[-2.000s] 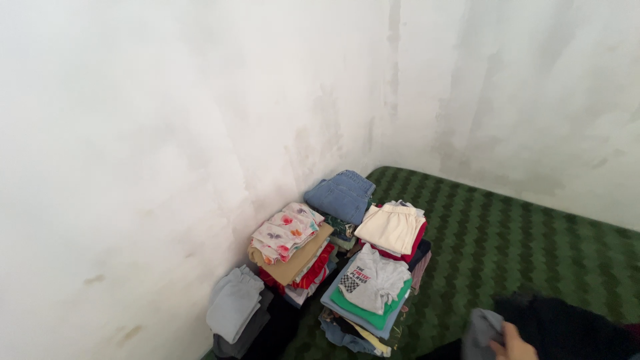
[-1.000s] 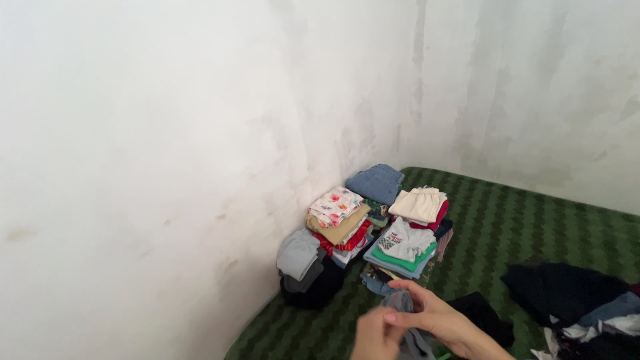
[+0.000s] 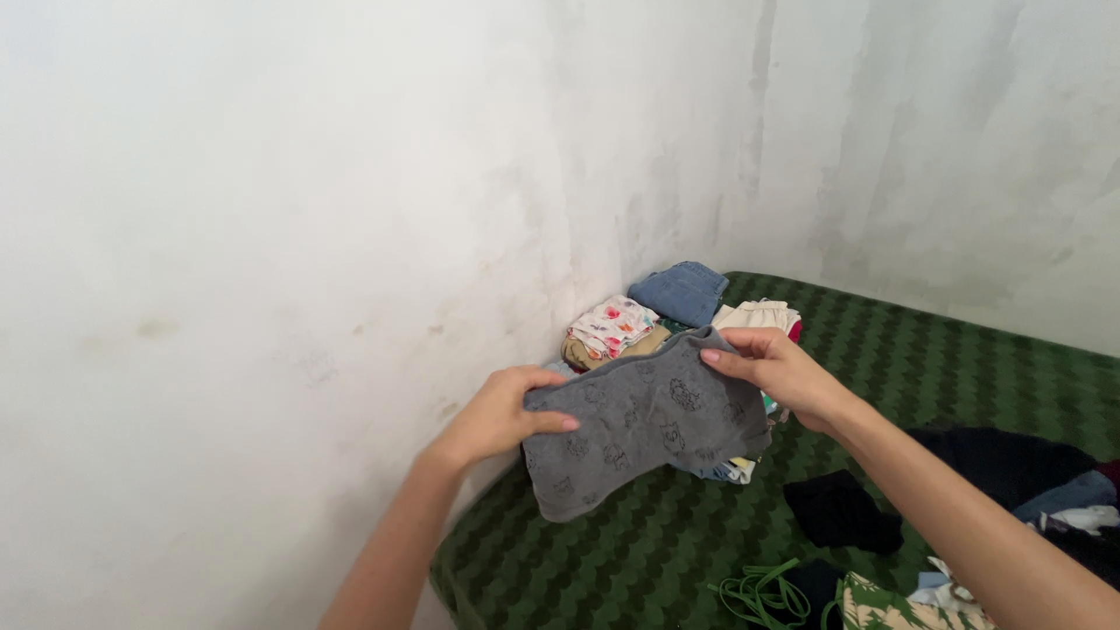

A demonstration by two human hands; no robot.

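A pair of small grey printed shorts (image 3: 643, 420) is stretched out in the air between my two hands. My left hand (image 3: 503, 416) pinches its upper left corner, and my right hand (image 3: 779, 372) grips the waistband at the upper right. Behind the garment stand stacks of folded clothes, partly hidden: a white floral-print cloth (image 3: 612, 326) on a tan one, folded blue denim (image 3: 681, 291), and a cream garment with a gathered waistband (image 3: 757, 317).
A green patterned mattress (image 3: 927, 350) meets two stained white walls (image 3: 350, 219). Near my right forearm lie a black cloth (image 3: 844, 512), a loose heap of dark and blue clothes (image 3: 997, 459), green cords (image 3: 766, 595) and a leaf-print garment (image 3: 901, 604).
The grey garment was bunched in my hands a second ago and is now spread wide. My hands have moved apart and up, covering part of the stacks.
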